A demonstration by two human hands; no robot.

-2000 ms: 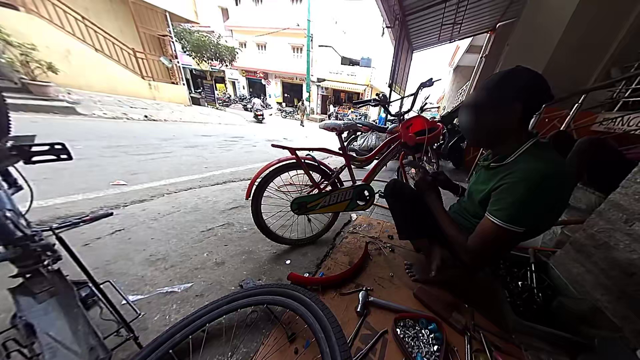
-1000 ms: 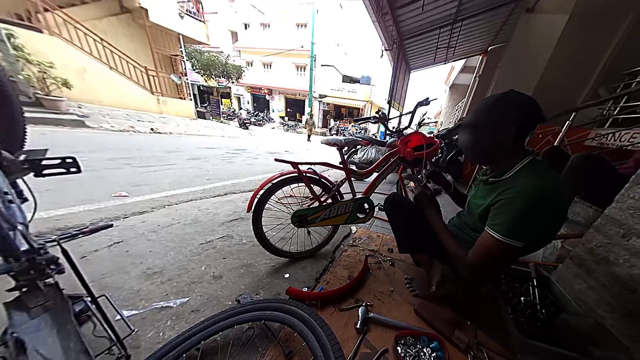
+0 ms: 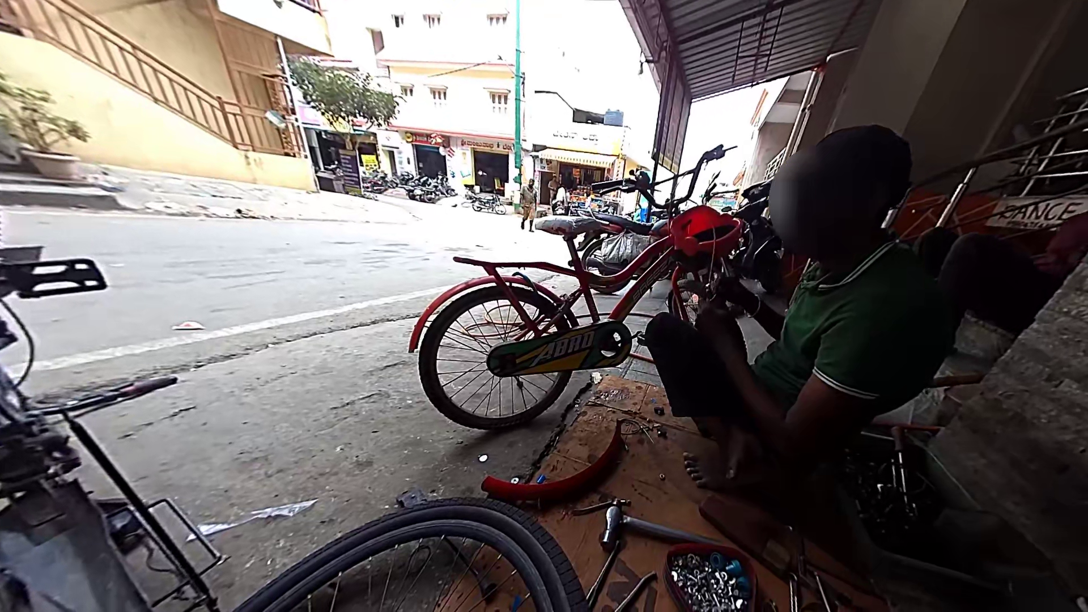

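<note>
Neither of my hands shows in the head view. A bicycle wheel with a black tire [image 3: 476, 527] rises at the bottom edge, close to me. Beyond it stands a red bicycle [image 3: 586, 289] with a chain guard [image 3: 561, 347]. A person in a green shirt [image 3: 858, 331] sits at its front end, both hands raised near the red basket-like part [image 3: 704, 231]; what they hold is too dark to tell. A red curved mudguard [image 3: 561, 483] lies on the brown board [image 3: 629, 408], with a hammer [image 3: 614, 525] and a tray of small metal parts [image 3: 710, 582] nearer me.
Part of another bicycle with a pedal [image 3: 59, 277] stands at the left. A dark bin of metal parts [image 3: 892, 493] sits by the stone wall [image 3: 1020, 425] at the right. The road [image 3: 255, 263] runs behind, with parked motorcycles [image 3: 421, 187] across it.
The rider on the far side of the road in the earliest frame is no longer seen. The seated person remains beside the red bicycle, hands still at its front.
</note>
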